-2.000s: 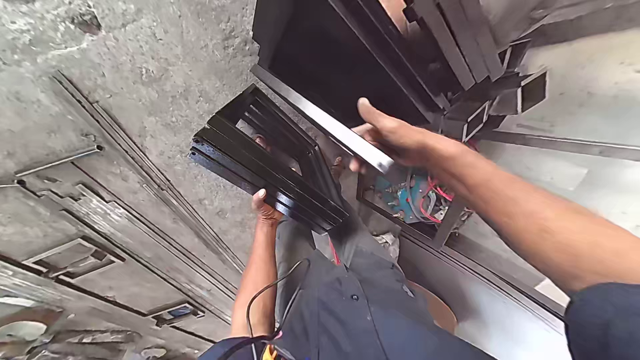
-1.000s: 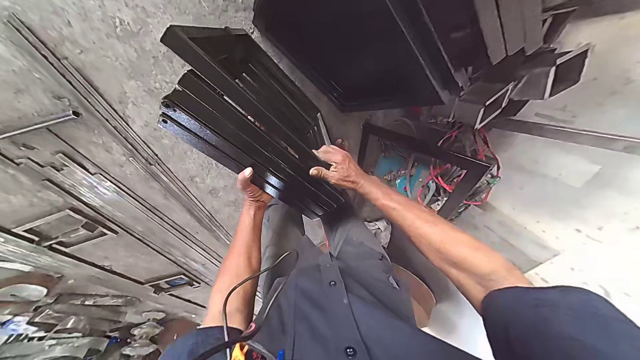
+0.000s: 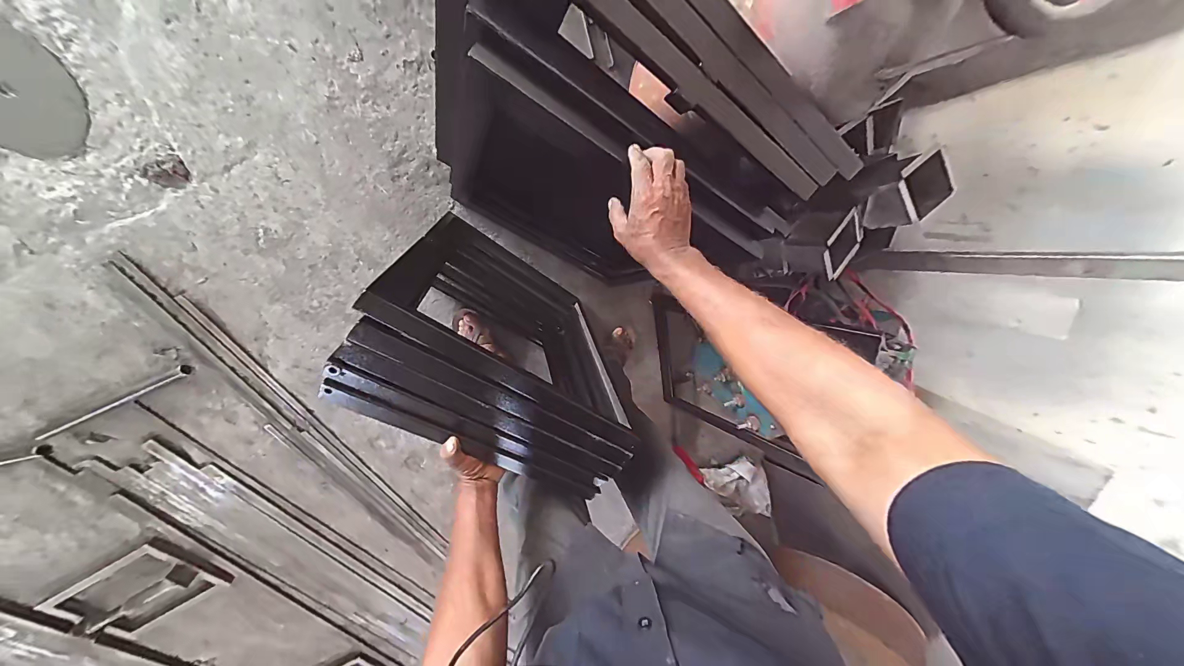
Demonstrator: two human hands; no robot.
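Observation:
Several black rectangular metal frames [image 3: 490, 398] lie stacked together in front of my lap, tilted, with a foot visible through their opening. My left hand [image 3: 474, 464] grips the stack's lower edge, thumb outside and the other fingers mostly hidden beneath. Higher up, my right hand [image 3: 655, 199] is stretched out over a group of larger black metal frames [image 3: 555, 139]. Its fingertips are at the edge of one bar; whether they grip it cannot be told.
Square metal tubes [image 3: 927, 185] with open ends jut out at the right. Below them is an open-framed box [image 3: 661, 347] with red cables and blue parts. Long metal bars [image 3: 277, 393] and a small frame [image 3: 139, 583] lie on the concrete floor [image 3: 259, 120] at left.
My right hand has left the held stack and moved up to the larger frames. Two seconds ago it held a single bar or frame, which it brought against the stack. My left hand still holds the stack.

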